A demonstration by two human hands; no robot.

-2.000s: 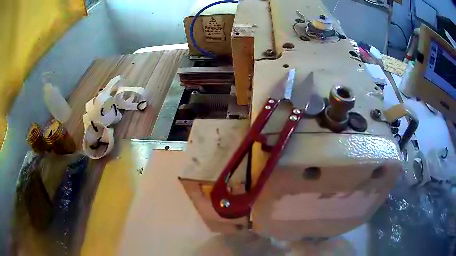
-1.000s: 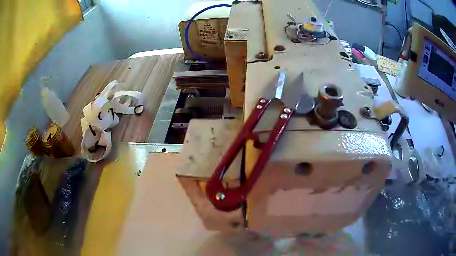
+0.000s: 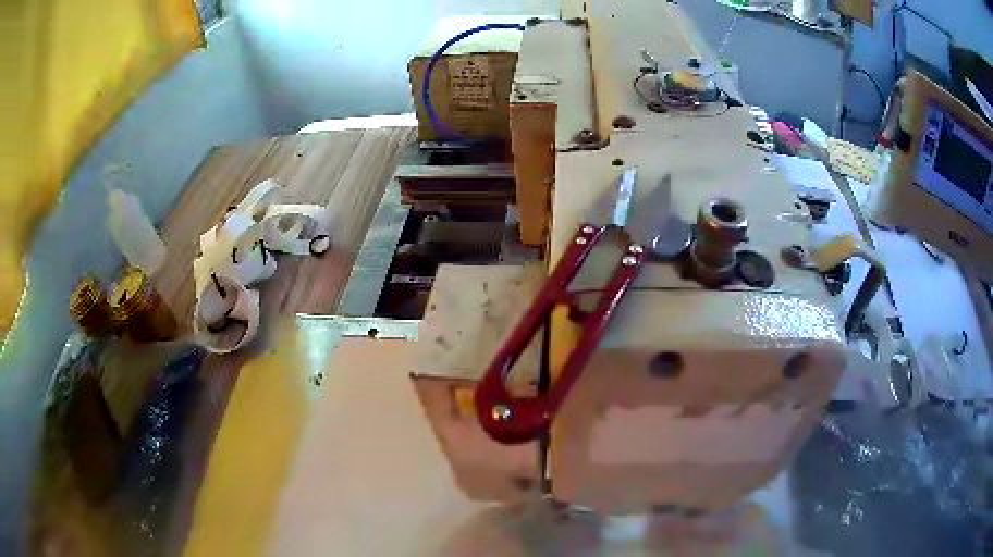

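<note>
The cream sewing machine head (image 3: 697, 435) fills the centre. Red-handled thread snips (image 3: 566, 326) lie on top of it, blades apart and pointing away from me. Beside them stands a brass-brown cylinder (image 3: 719, 234). Blurred pinkish shapes show at the bottom edge under the head; they may be my left hand (image 3: 506, 535) and my right hand (image 3: 697, 535), cut off and too unclear to tell what they hold. The sewing spot is hidden behind the head.
White bands with black pieces (image 3: 234, 267) lie heaped on the wood-grain table (image 3: 348, 163) at left. Near them are amber spools (image 3: 139, 307) and a translucent bottle (image 3: 136, 231). At right are a control panel (image 3: 947, 163), more white bands (image 3: 898, 364) and a shiny plastic bag (image 3: 893, 479).
The whole view has shifted slightly with my head. The snips and the heaped bands keep their places. The blurred shapes at the bottom edge vary a little.
</note>
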